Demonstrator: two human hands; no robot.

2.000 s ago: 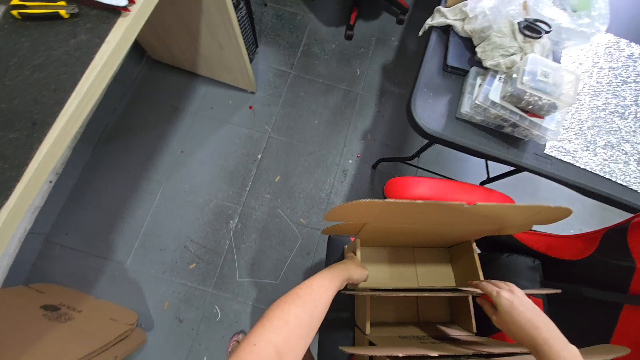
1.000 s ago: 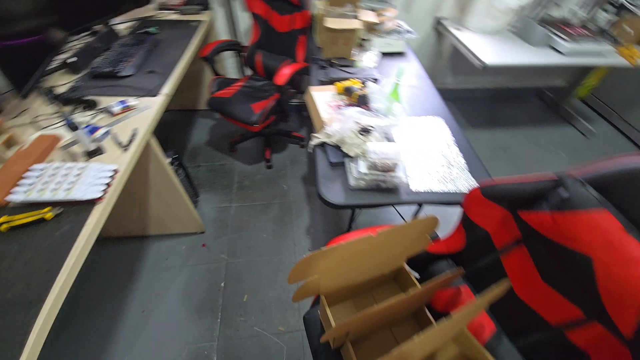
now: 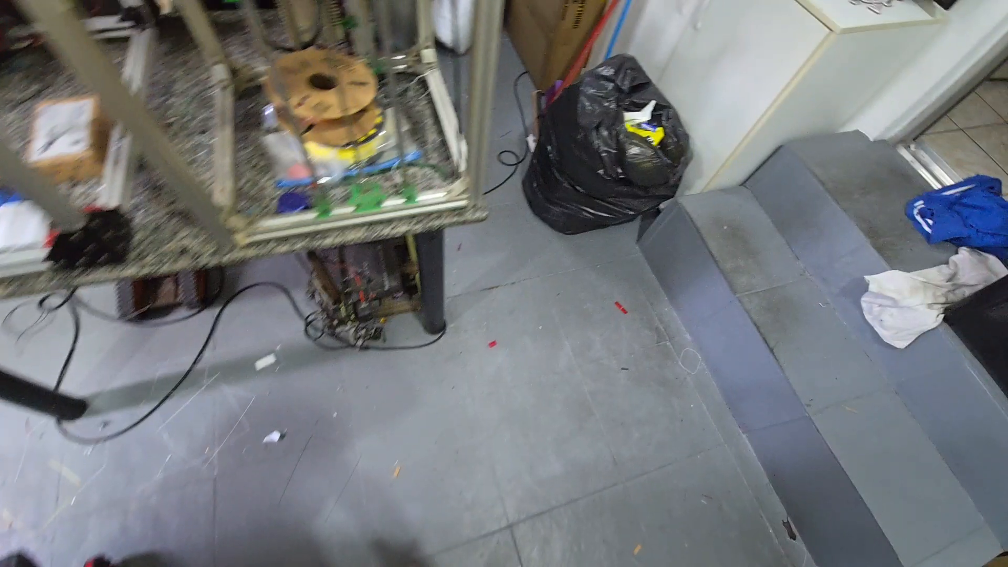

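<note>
Neither my left hand nor my right hand shows in the head view, so what they hold or touch is hidden. A speckled stone-topped table (image 3: 354,225) stands at the upper left, with metal profile frames (image 3: 224,142) on it. Inside one frame lie cardboard filament spools (image 3: 346,87) above plastic bags. A small cardboard box (image 3: 67,161) sits farther left on the table. Right of the table, a black trash bag (image 3: 583,173) with wrappers at its top rests on the floor.
Grey steps (image 3: 756,346) rise on the right, bearing a white cloth (image 3: 906,303) and a blue garment (image 3: 965,213). A black cable (image 3: 209,339) loops over the floor near a table leg (image 3: 431,283). A white cabinet (image 3: 740,79) stands behind the bag.
The view has swung to another part of the room. Both hands, seen at an open cardboard box two seconds ago, are out of view, as are that box and the red and black chairs.
</note>
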